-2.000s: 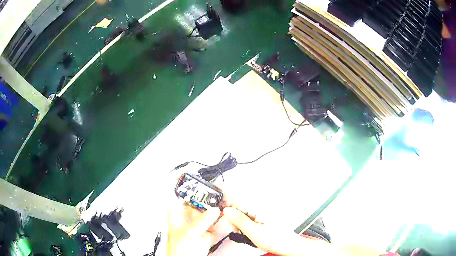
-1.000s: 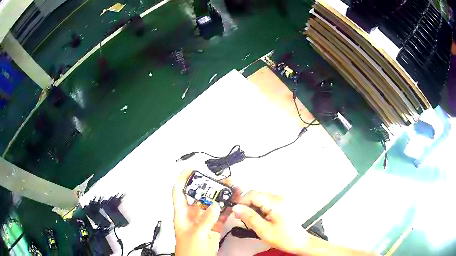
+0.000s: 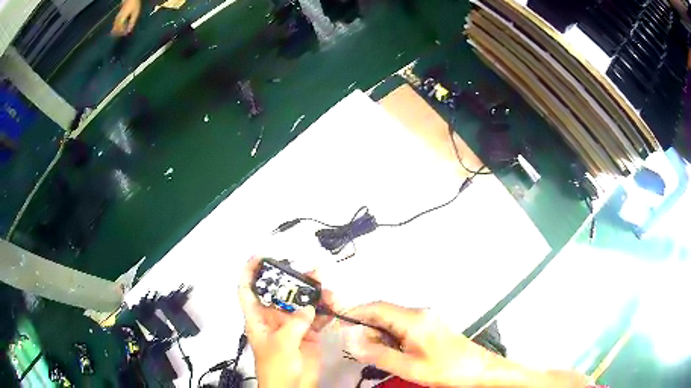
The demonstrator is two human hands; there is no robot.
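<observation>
An open black adapter housing (image 3: 267, 267) with a circuit board (image 3: 284, 289) in it, showing silver, yellow and blue parts, is held face up in my left hand (image 3: 282, 341). My right hand (image 3: 405, 341), to its right, is closed on a black cord (image 3: 350, 318) that runs from the housing's right end. A bundled black cord (image 3: 347, 233) with a barrel plug (image 3: 288, 225) lies above the hands on the white work board (image 3: 409, 174); its other end runs to the upper right.
Black adapter cases (image 3: 170, 314) and loose circuit boards (image 3: 85, 358) lie at lower left. Stacked boards (image 3: 561, 87) stand at upper right. Cardboard (image 3: 417, 114) shows under the white board. Another person's hand (image 3: 126, 17) is at upper left.
My left hand and the housing have moved a little left. My right hand has moved back from the housing's end, and a length of cord now shows between them. Another person's hand has appeared.
</observation>
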